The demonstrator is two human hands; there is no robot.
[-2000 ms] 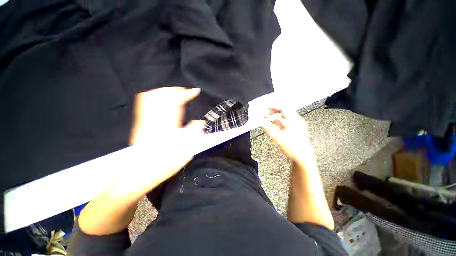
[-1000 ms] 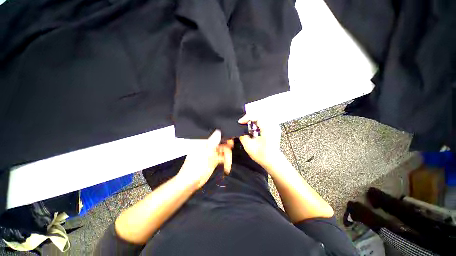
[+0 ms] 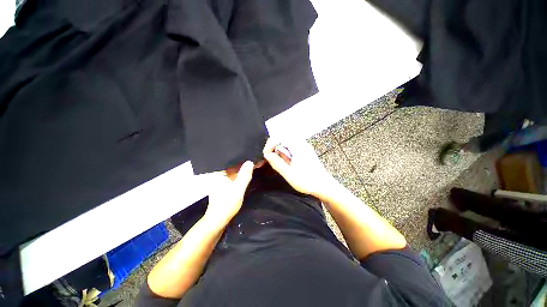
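A dark coat lies over the white table. Its sleeve points toward me, with the cuff at the table's near edge. My left hand holds the cuff's lower edge, thumb on top and fingers under or inside it. My right hand is at the cuff's right corner, pinching the cloth. A small shiny thing, likely the thread snips, shows in my right palm, mostly hidden by the fingers. No plaid shows at the cuff.
Another dark garment hangs over the table's right side. Below are the speckled floor, a blue bag at lower left, and a brown box and a white bag at right. Pale threads lie on my dark clothing.
The sleeve opening, which showed plaid lining, now lies flat with the dark shell up. My left hand has come to the cuff, and my right hand has moved left to its corner.
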